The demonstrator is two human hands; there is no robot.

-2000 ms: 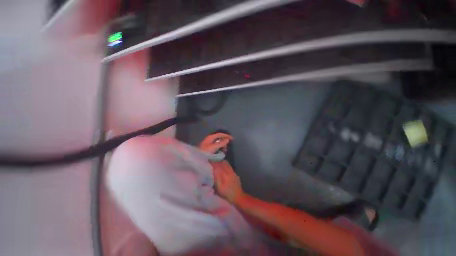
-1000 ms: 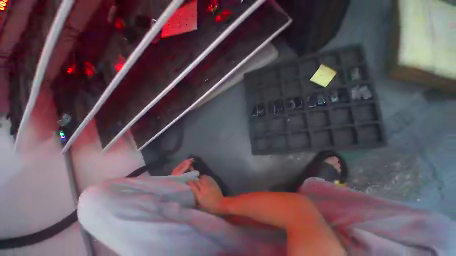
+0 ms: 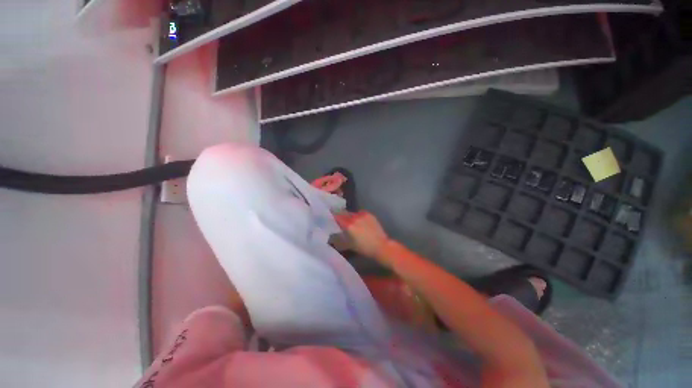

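My right hand [image 3: 364,233] is at the lower hem of the pale trouser leg [image 3: 265,227], its fingers closed on the cloth near the ankle. No device shows in it. A blurred patch of skin shows below the leg; I cannot tell whether it is my left hand or forearm. A sandalled foot [image 3: 331,183] shows just past the hem. The black compartment tray [image 3: 523,251] lies on the floor at the right. Several small dark or silvery devices [image 3: 539,179] sit in a line of its pockets. A yellow sticky note [image 3: 602,164] lies on it.
Dark rack shelves [image 3: 425,59] with white edges cross the top. A small lit display [image 3: 172,30] shows at the upper left. A thick black cable [image 3: 91,181] runs along the pale side panel. The other sandalled foot [image 3: 531,292] is beside the tray's near edge. A dark stack stands at the upper right.
The view has turned, so the shelves lie flatter and the tray appears tilted farther right. The left knee now shows higher in the picture. My right hand stays at the trouser hem.
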